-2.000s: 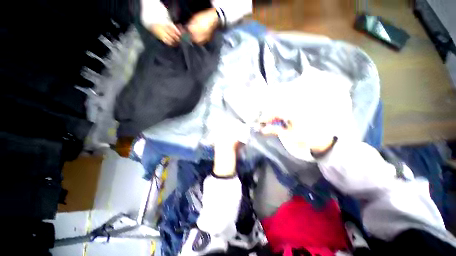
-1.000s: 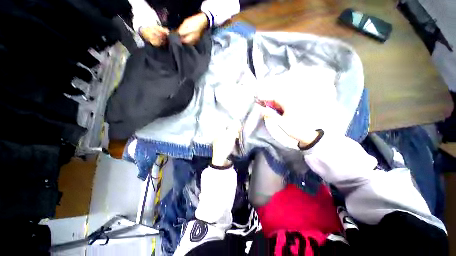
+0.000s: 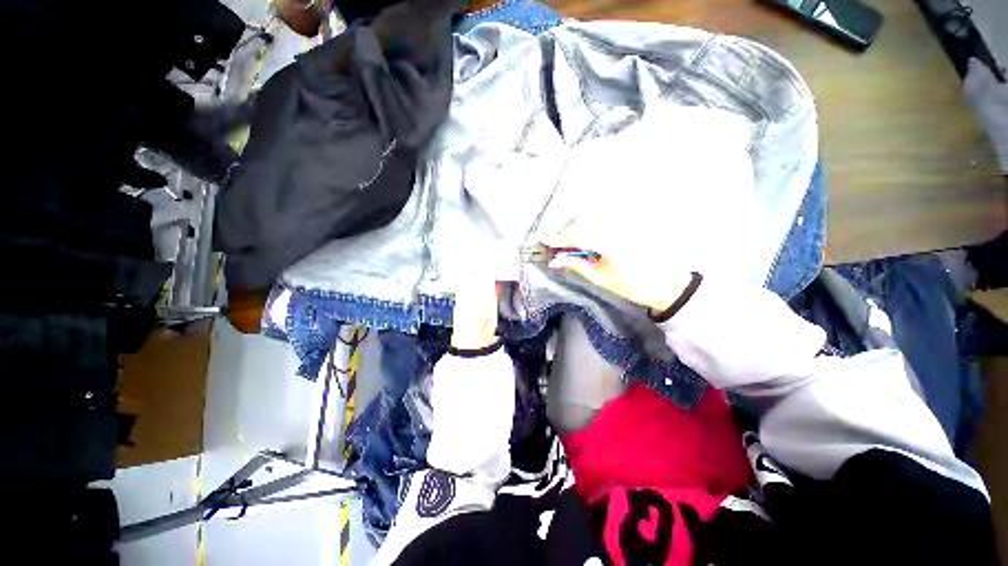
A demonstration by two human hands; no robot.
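The denim jacket (image 3: 464,182), inside out with a pale wrong side and darker blue hem band, lies spread over the table and hangs over its front edge. My left hand (image 3: 478,310) is on the jacket near the hem; its fingers are washed out by glare against the cloth, so their grip is unclear. My right hand (image 3: 619,274) is just right of it, over the pale cloth, its fingers closed around a small tool with blue and dark glimpses, likely thread snips (image 3: 575,255). The tool's tip is near the left fingers.
A black garment (image 3: 321,155) covers the jacket's left side, with part of another person at the top. A phone (image 3: 838,16) lies on the brown table (image 3: 906,166). Darker denim (image 3: 901,321) is heaped at right and below. A metal stand (image 3: 265,486) is at lower left.
The view has shifted, so the jacket and phone sit higher. The other person's hands have left the black garment's top middle. My right hand has come closer to my left.
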